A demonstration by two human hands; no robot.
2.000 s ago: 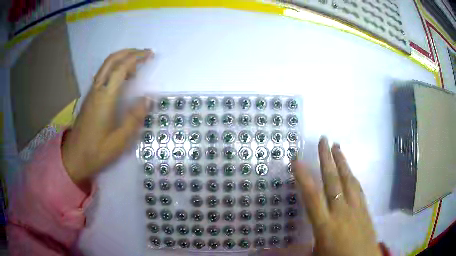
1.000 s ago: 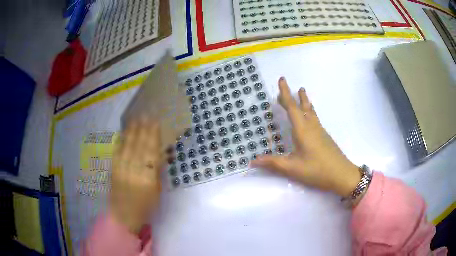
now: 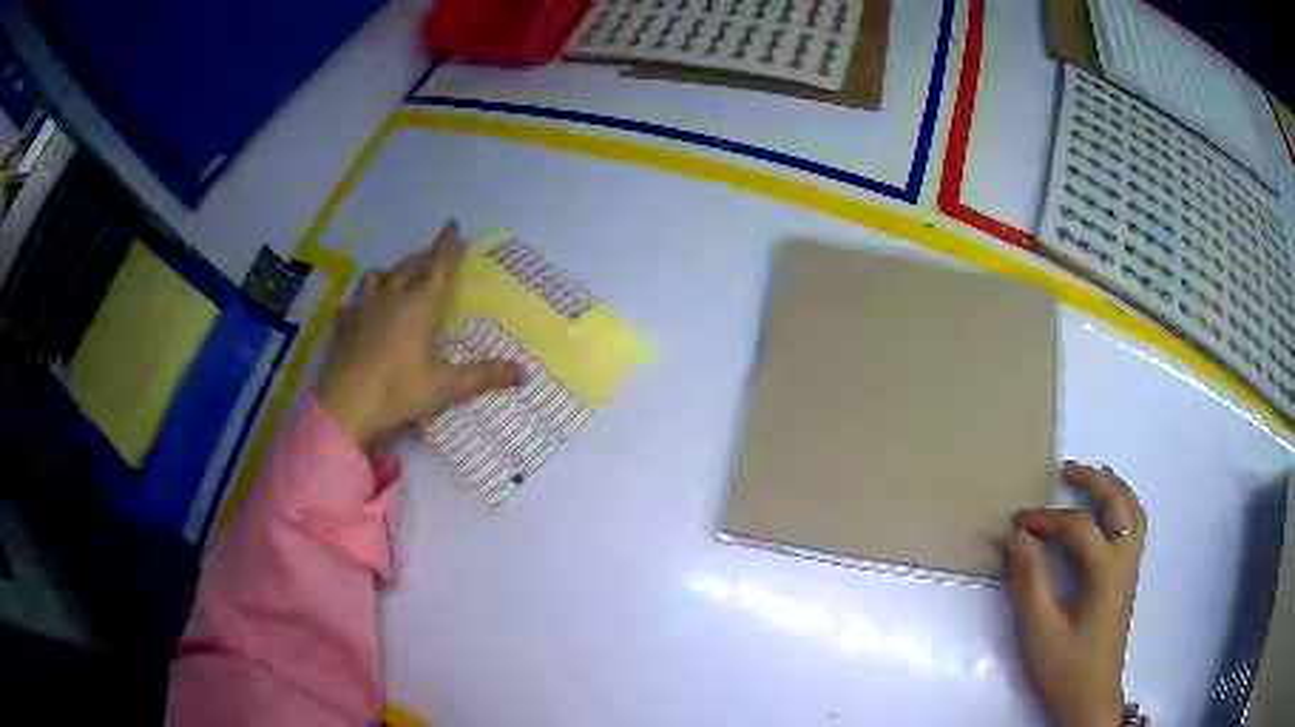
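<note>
A grey-brown cardboard cover sheet (image 3: 895, 405) lies flat on the blister tray (image 3: 852, 562); only the tray's thin clear front edge shows, its pockets are hidden. My right hand (image 3: 1082, 568) is at the tray's front right corner, thumb and fingers close together at the edge. A yellow sticker sheet (image 3: 554, 341) with rows of small white printed labels lies on the white top at the left. My left hand (image 3: 398, 348) rests on its left edge, thumb over the labels and fingers apart; whether it grips the sheet does not show.
Neighbouring trays (image 3: 1172, 213) lie at the far right, and another tray (image 3: 739, 36) lies beyond the blue line. A red pouch (image 3: 504, 29) and dark blue panel (image 3: 213, 71) are at the far left. A blue bin (image 3: 213, 412) stands left. A tray stack (image 3: 1271, 611) shows at the right rim.
The cardboard has gone from my left hand onto the tray, covering the discs. My left hand has moved to the sticker sheet, my right to the tray corner. The view has shifted left.
</note>
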